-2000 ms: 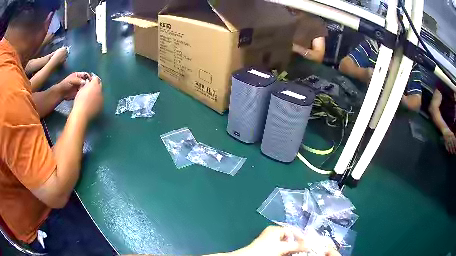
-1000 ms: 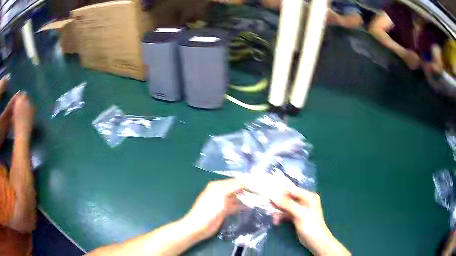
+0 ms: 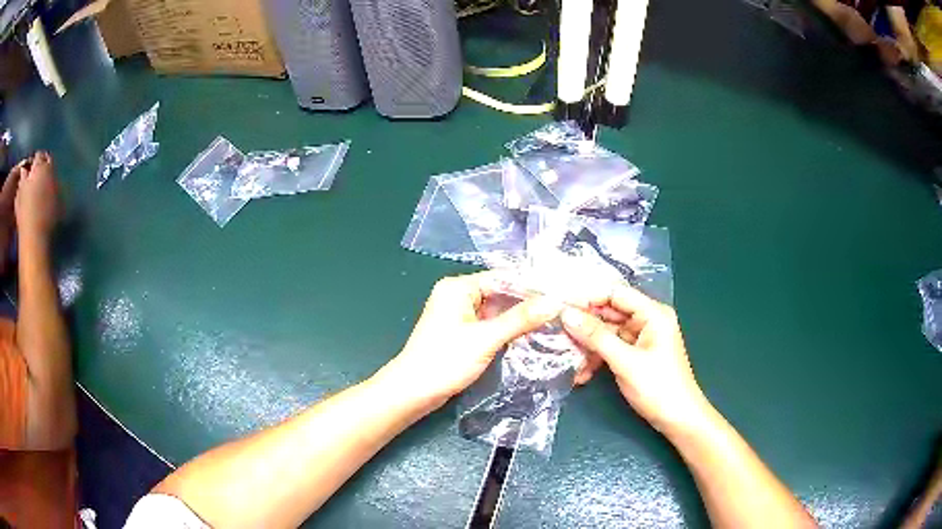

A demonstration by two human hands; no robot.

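Note:
My left hand (image 3: 460, 329) and my right hand (image 3: 635, 346) meet over the table, thumbs and fingertips pinching the upper part of a clear zip bag (image 3: 537, 356). Dark parts show through a clear bag (image 3: 506, 413) just below my hands, by the table seam; I cannot tell if it is the same bag. A pile of clear bags (image 3: 465, 212) overlaps just beyond my fingers, with dark pieces inside some. My fingers hide part of the held bag's edge.
Two grey speakers (image 3: 405, 57) and a cardboard carton (image 3: 212, 36) stand at the back. White posts (image 3: 623, 57) rise behind the pile. More bags lie left (image 3: 289, 170) and at the right edge (image 3: 932, 308). A person's arm (image 3: 39, 279) is at far left. The seam (image 3: 493, 486) runs towards me.
The view has turned right and tilted down since the first frame. Both hands now show clearly, holding the bag between their fingertips. The speakers and carton sit higher in the picture.

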